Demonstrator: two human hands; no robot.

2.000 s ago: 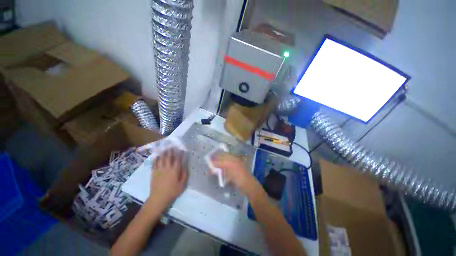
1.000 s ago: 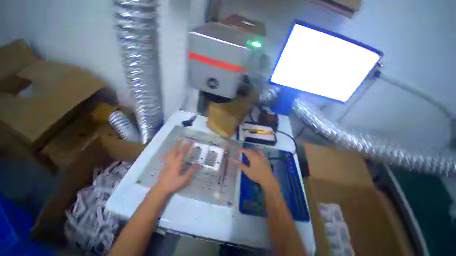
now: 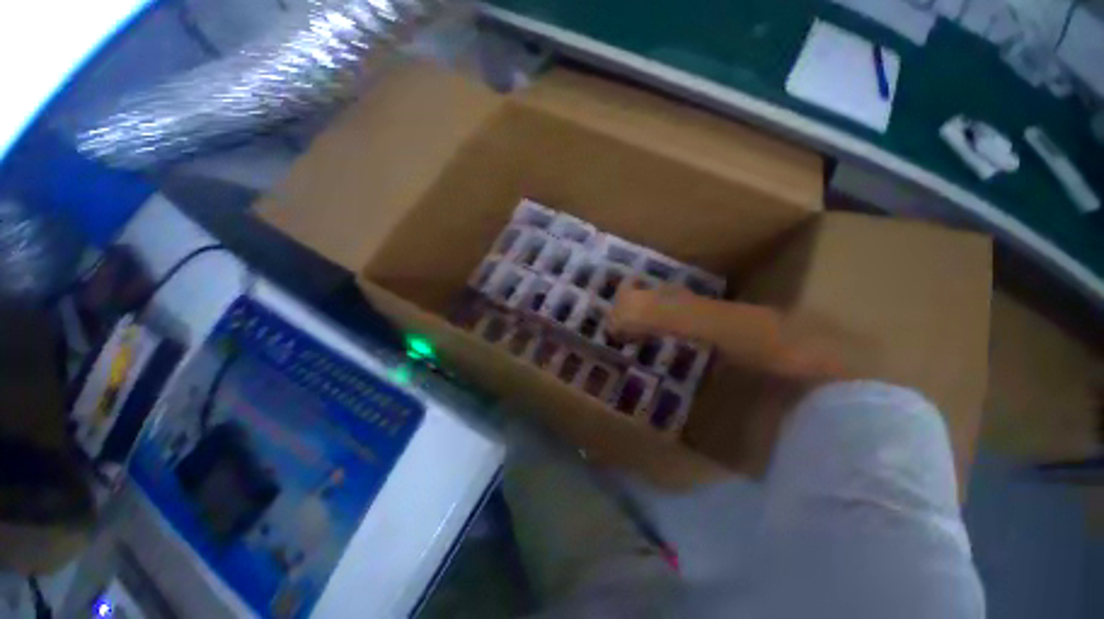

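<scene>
Rows of white plastic frame parts stand packed in layers inside the open brown carton. My right hand reaches into the carton from the right, with its fingers at the parts near the middle of the rows. The hand is blurred, so whether it grips a part cannot be told. A pale sleeve covers my right forearm. My left hand is not in view.
The blue printed mat with a dark device lies on the white machine table at left. A silver ribbed duct crosses upper left. A green-topped bench with a white pad and pen runs behind the carton.
The view has swung right from the work plate to the carton of neat rows. My right hand has moved from the plate into this carton. My left hand has gone out of view.
</scene>
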